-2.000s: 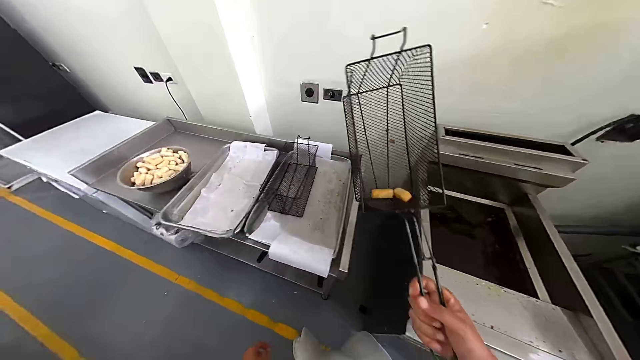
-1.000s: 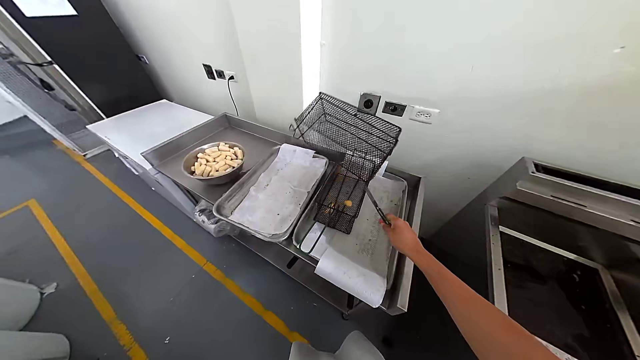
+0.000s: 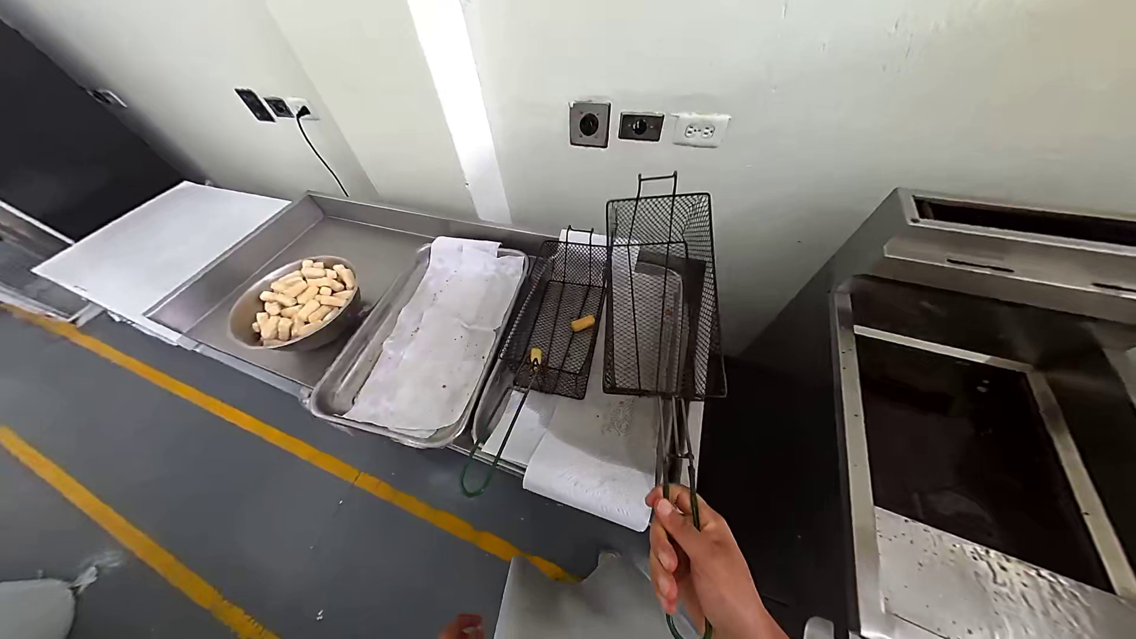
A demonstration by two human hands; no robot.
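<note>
My right hand [image 3: 701, 559] grips the green-coated handle of a wire fryer basket [image 3: 661, 302]. No food shows in this basket, which is over the right side of a paper-lined tray [image 3: 595, 453]. Beside it on that tray rests a second wire fryer basket [image 3: 555, 328] with two golden fried pieces [image 3: 583, 323] in it, its handle toward me. Only the fingertips of my left hand [image 3: 461, 627] show at the bottom edge; whether they hold anything is hidden. A metal bowl [image 3: 342, 328] of pale, stick-shaped pieces [image 3: 306, 297] stands farther left.
Another metal tray [image 3: 330, 399] lined with paper [image 3: 444, 333] lies between the bowl and the baskets, on a steel counter [image 3: 257, 257]. A deep fryer [image 3: 843, 444] with dark oil stands at the right. Sockets [image 3: 589, 124] are on the wall behind.
The two fried pieces were in the held basket two seconds ago; now they lie in the resting basket. My right hand has drawn the held basket back from above it, out to the right.
</note>
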